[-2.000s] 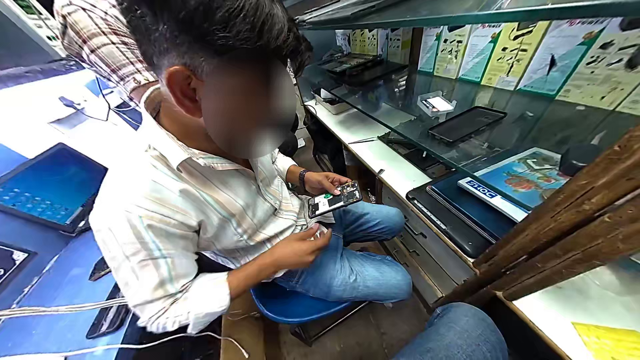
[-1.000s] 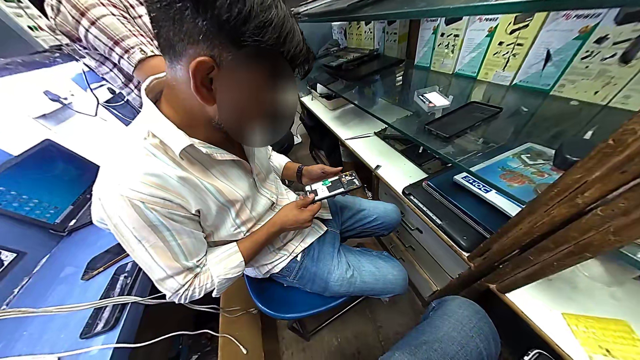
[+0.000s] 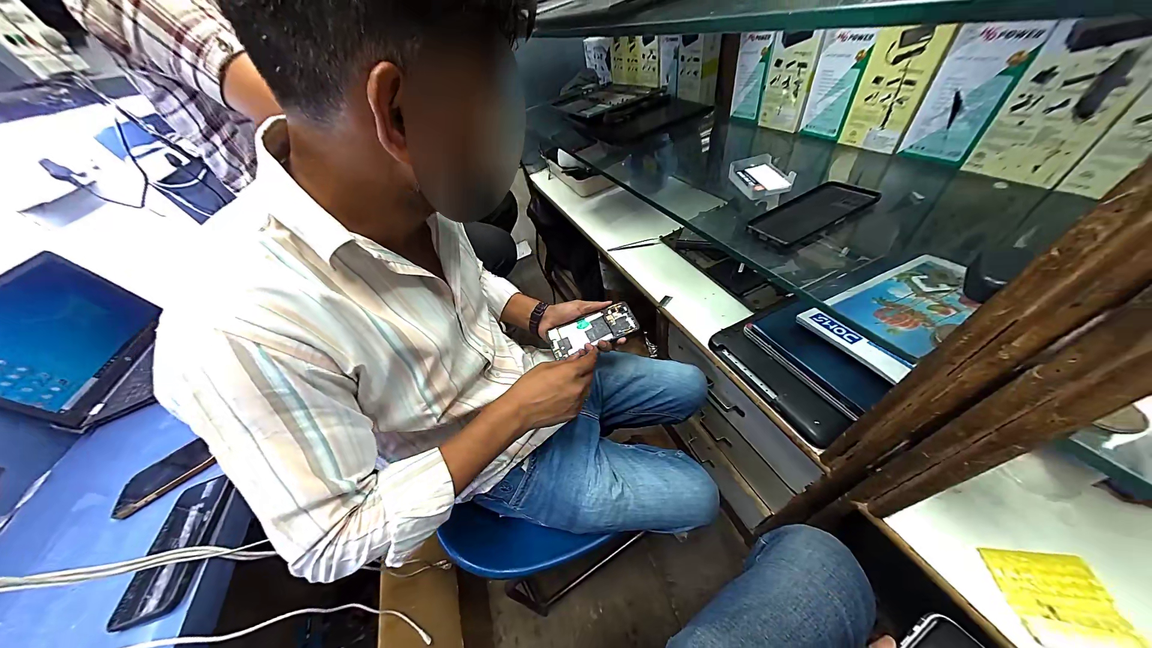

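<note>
At the bottom right edge, beside my denim-covered knee point(image 3: 778, 598), a sliver of a fingertip point(image 3: 882, 642) shows next to a smartphone point(image 3: 940, 633). It seems to be mine, but which hand it belongs to and its grip are cut off by the frame. No more of my hands shows. In front of me a seated person in a striped shirt point(image 3: 333, 387) holds an opened phone point(image 3: 594, 330) with its inner parts bare. One of that person's hands point(image 3: 576, 315) supports the far side; the other point(image 3: 553, 387) touches the near edge.
A laptop point(image 3: 67, 337) and two phones lie on the blue counter at left. Glass shelves hold a phone case point(image 3: 814, 213), a small clear box point(image 3: 762, 177) and product boxes. Closed laptops point(image 3: 774, 369) lie beneath. Wooden posts point(image 3: 1017, 351) stand at right; a blue stool point(image 3: 526, 540) carries the person.
The seated person's nearer hand, apart from the opened phone two seconds ago, now touches its edge. More of the smartphone at the bottom right has come into view.
</note>
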